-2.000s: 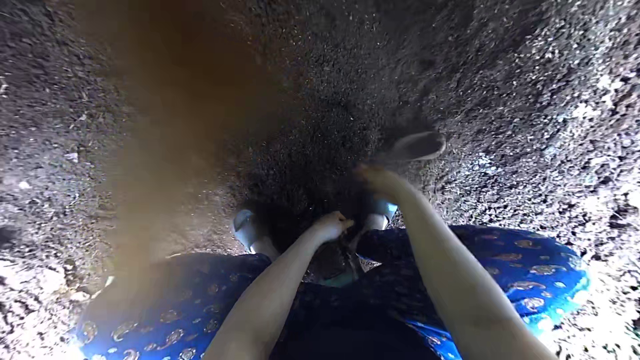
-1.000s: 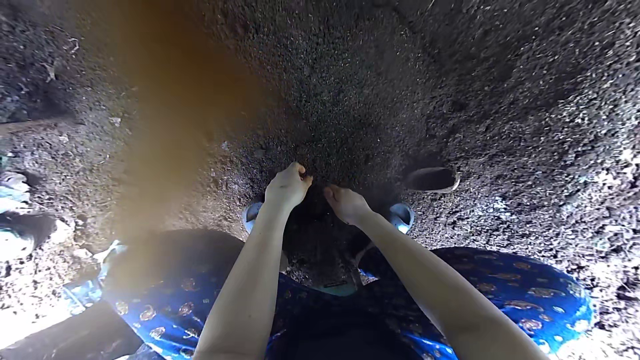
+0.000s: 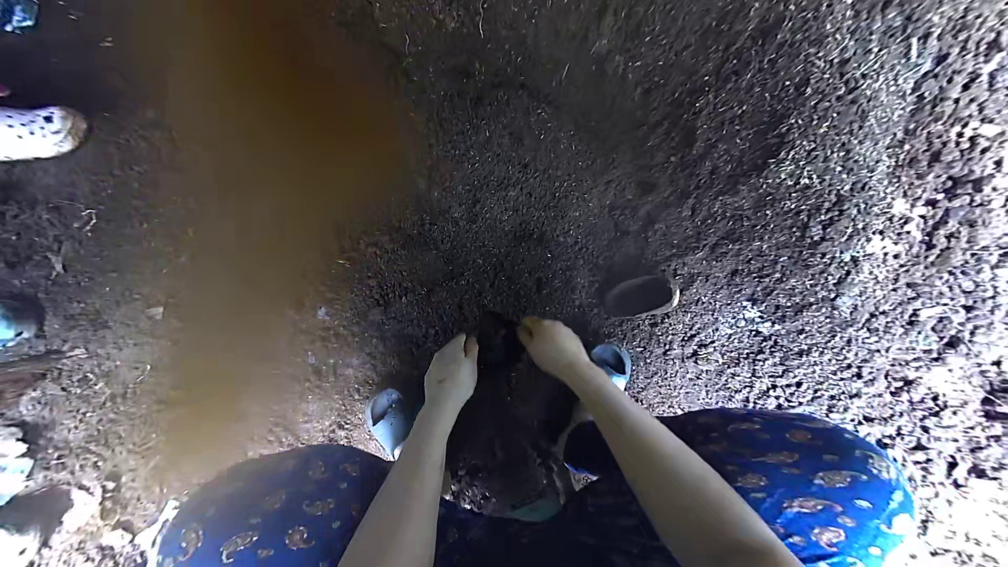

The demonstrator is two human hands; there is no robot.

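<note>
My left hand [image 3: 453,370] and my right hand [image 3: 550,344] face each other low over dark loose soil, between my feet. Pinched fingers on both sides meet the edges of a dark, bag-like thing [image 3: 498,339], whose shape is mostly lost in shadow. An oval, shallow scoop or cup [image 3: 641,297] lies on the soil to the right of my right hand, not touched. Below my wrists, a dark soil-covered mass [image 3: 504,472] shows between my legs; what it is I cannot tell.
Light-coloured shoes [image 3: 387,421] flank my hands, and my knees in blue patterned cloth [image 3: 795,480] fill the lower edge. A white, dark-spotted object [image 3: 41,132] enters at the upper left. A brown blur covers part of the left side.
My hands were apart over the soil two seconds ago, with my right hand near the scoop. They have come together, and the dark thing now shows between them. The white spotted object has come into view.
</note>
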